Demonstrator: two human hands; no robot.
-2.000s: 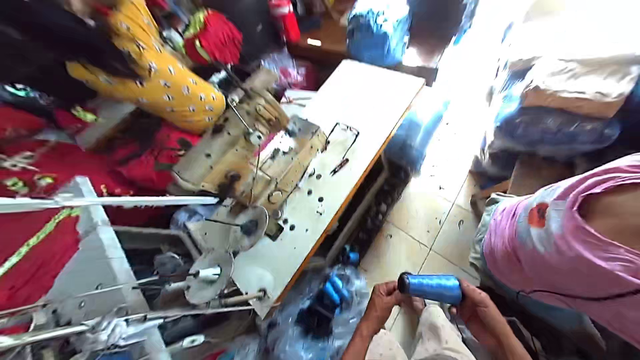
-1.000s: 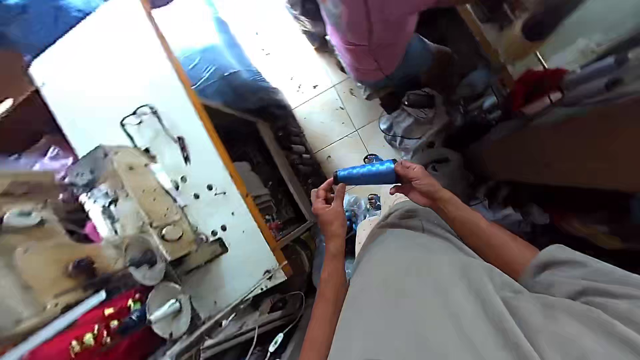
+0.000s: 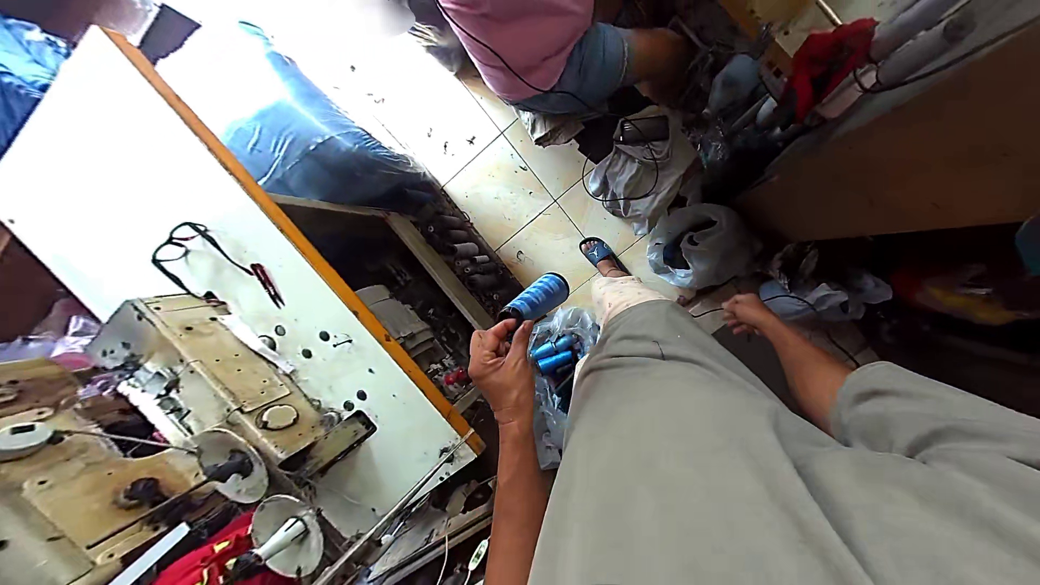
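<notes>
My left hand grips the dark end of a spool of blue thread, which points up and to the right. Just below the spool stands a clear plastic bag with several blue spools inside. My right hand is away to the right with its fingers curled; nothing shows in it. A sewing machine sits on the white table at the left, and empty spool stands are near its lower end.
The white table has an orange edge and carries eyeglasses. Dark thread cones line the floor beside it. A person in a pink shirt is at the top. Plastic bags lie on the tiled floor at the right.
My right hand has let go of the blue spool and moved away to the right. My left hand still holds it, now tilted upward. The view has swung to the right since the earliest frame.
</notes>
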